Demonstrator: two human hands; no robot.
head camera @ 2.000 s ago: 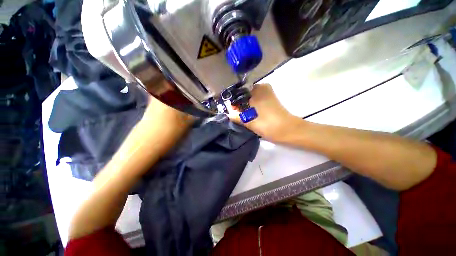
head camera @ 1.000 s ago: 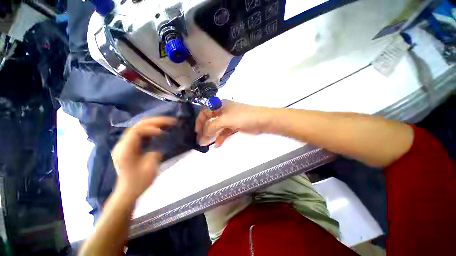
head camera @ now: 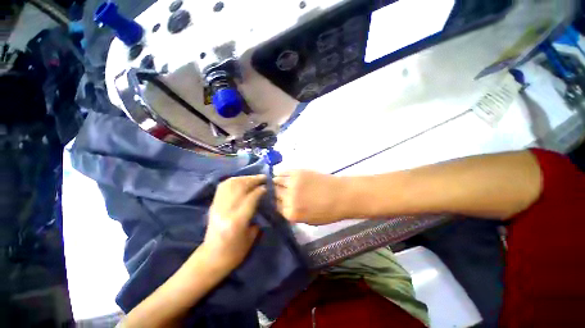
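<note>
A large dark navy garment piece (head camera: 173, 221) lies left of the needle and hangs over the table's front edge. My left hand (head camera: 236, 218) pinches its edge with the fingertips just in front of the presser foot. My right hand (head camera: 311, 197) is closed on the same edge, close beside the left fingertips. The small blue knob at the foot (head camera: 273, 157) is just above my fingers. The white sewing-machine head (head camera: 186, 51) stands behind, with its larger blue tension dial (head camera: 228, 101). The needle tip and the pinched fold are partly hidden.
The black control panel (head camera: 314, 61) has a bright screen. The ruler tape (head camera: 378, 236) runs along the table's front edge. A printed paper tag (head camera: 495, 102) and blue tools (head camera: 561, 61) are at the right. Dark cloth heaps (head camera: 29, 173) stand left of the table.
My left hand has come from apart in the air to the cloth edge beside my right hand. The cloth is drawn forward over the table's front edge. The machine head shows farther off than at first.
</note>
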